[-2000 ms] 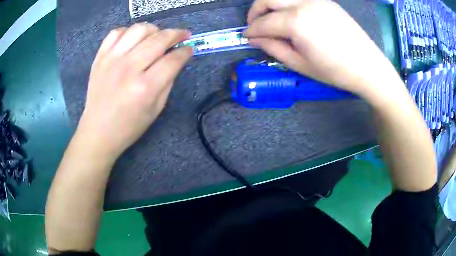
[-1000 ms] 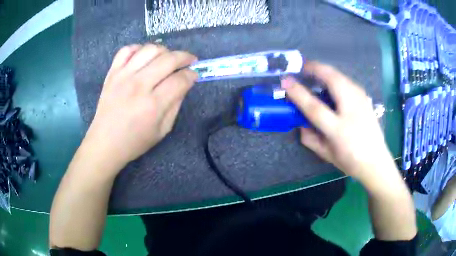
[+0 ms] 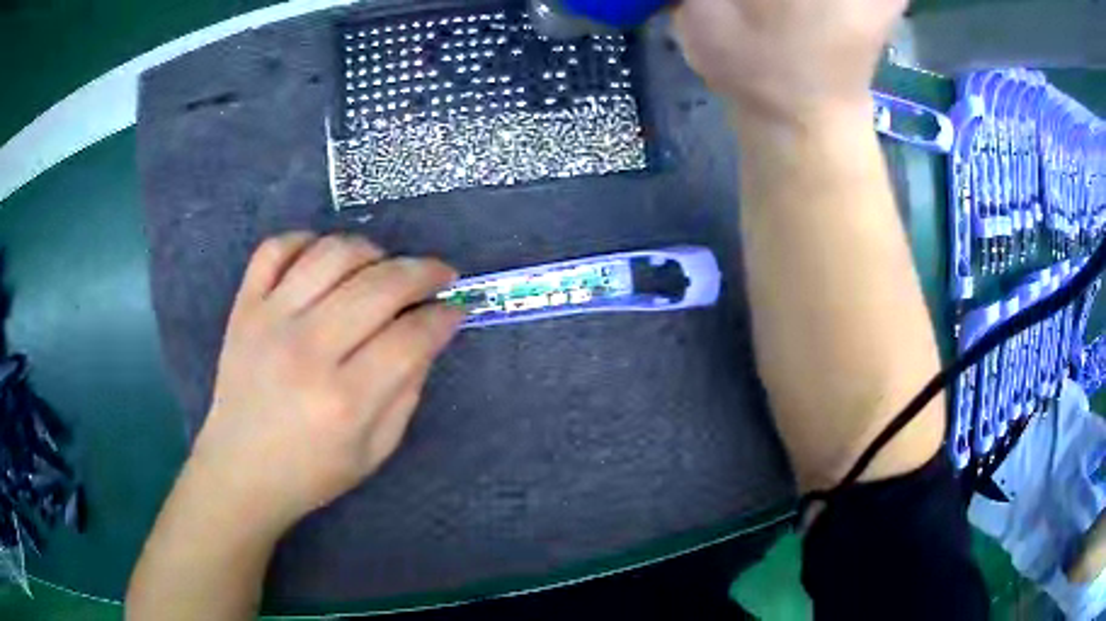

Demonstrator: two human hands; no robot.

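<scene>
My left hand (image 3: 334,364) holds the left end of a slim lavender-white housing half (image 3: 697,277), open side up on the dark grey mat. A green circuit board (image 3: 552,286) with silver and white parts lies inside the shell. My right hand (image 3: 788,43) is at the top edge, shut on the bright blue electric screwdriver (image 3: 613,10), which is cut off by the frame. Its metal nose is over the dark screw tray (image 3: 485,109); the bit is not clear. The tray has rows of silver screws and a silver heap along its near edge.
Part-assembled lavender units (image 3: 1007,158) lie in rows at the right, with one shell (image 3: 912,123) beside them. The black tool cord (image 3: 934,388) crosses my right forearm. Black plastic parts (image 3: 36,455) are heaped at the left. A person's light blue sleeve (image 3: 1049,497) shows at lower right.
My right hand has picked up the blue screwdriver from the mat and moved it up over the screw tray. More of the tray shows. My left hand still holds the housing.
</scene>
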